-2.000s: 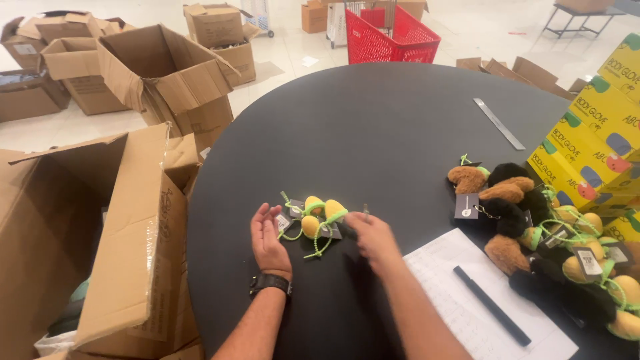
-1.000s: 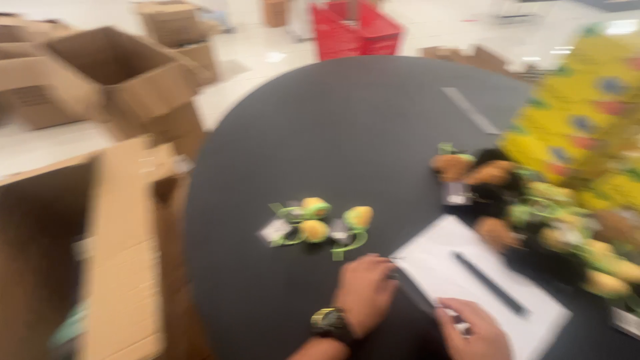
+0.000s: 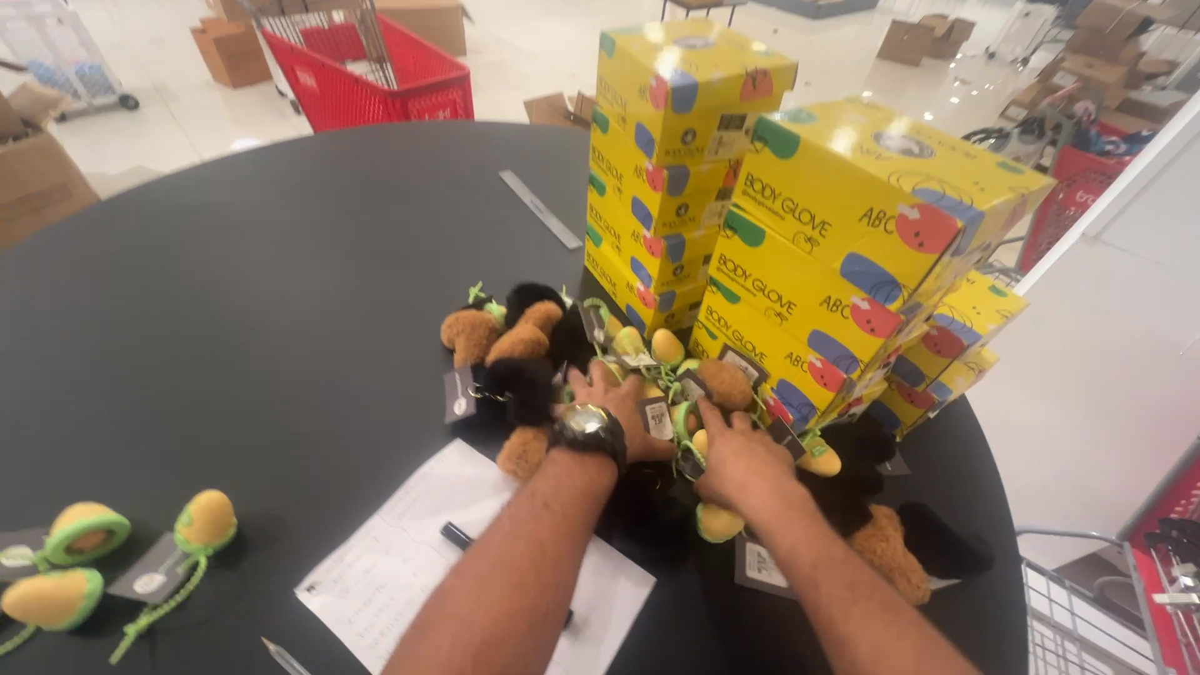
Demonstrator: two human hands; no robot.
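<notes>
Both hands reach into a mixed pile of small plush keychains. My left hand (image 3: pixel 614 408), with a dark watch on its wrist, lies on yellow-green plush fruit keychains (image 3: pixel 667 347), fingers spread. My right hand (image 3: pixel 745 459) touches the pile just right of it; whether either hand grips a piece is hidden. Brown plush keychains (image 3: pixel 471 330) and black furry ones (image 3: pixel 518 384) with grey tags surround them. Apart at the lower left lie several yellow-green plush keychains (image 3: pixel 206 518) with braided green cords. Below the pile is a handwritten paper sheet (image 3: pixel 375 562) with a black marker (image 3: pixel 457 535) on it.
Yellow Body Glove boxes (image 3: pixel 797 220) stand stacked behind the pile on the round black table (image 3: pixel 309 281). A metal ruler (image 3: pixel 540 209) lies beyond, a pen (image 3: pixel 281 656) near the front. Around the table are a red shopping cart (image 3: pixel 427 89), cardboard boxes (image 3: pixel 42 183) and a wire cart (image 3: pixel 1078 600).
My hands have moved right, from the small group of yellow-green keychains and then the paper, into the large pile. The view has swung right.
</notes>
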